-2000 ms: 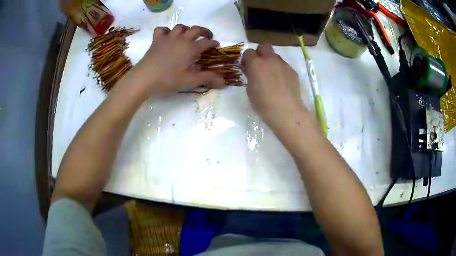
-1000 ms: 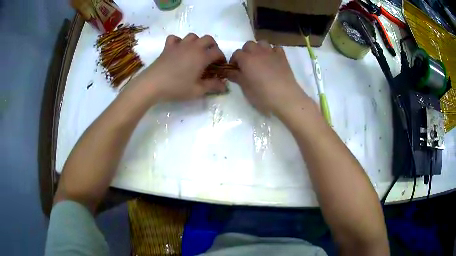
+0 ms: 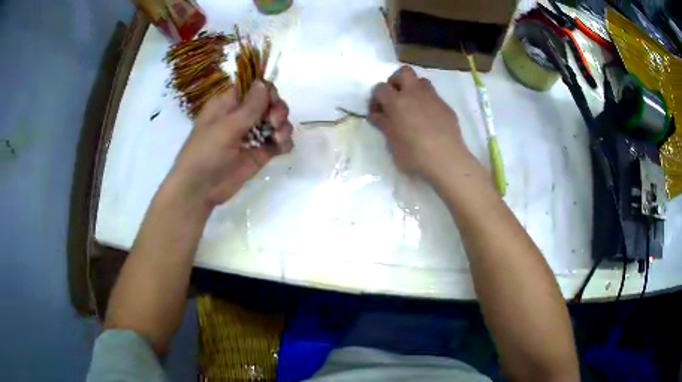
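Observation:
My left hand [image 3: 239, 142] is closed around a bundle of thin orange-brown wire leads [image 3: 251, 63]. The leads stick up and out above the fist, and their white-silver ends show in a cluster at its lower side. My right hand [image 3: 411, 116] is over the bench top to the right, its fingers bent down at the end of a loose lead [image 3: 321, 121]; whether it grips that lead cannot be told. A pile of loose wire leads [image 3: 198, 71] lies just behind and left of my left hand.
A lime-green and white toothbrush [image 3: 487, 123] lies right of my right hand. Behind are a brown cardboard box [image 3: 449, 33], a round tin [image 3: 527, 63] and red-handled cutters [image 3: 587, 60]. A black unit [image 3: 617, 201] and solder spool [image 3: 647, 112] stand right. A red jar [image 3: 179, 19] lies back left.
My left hand has moved left and turned, now holding the bundle upright with its white ends showing. My right hand has moved right, away from the bundle. A loose lead now shows on the bench.

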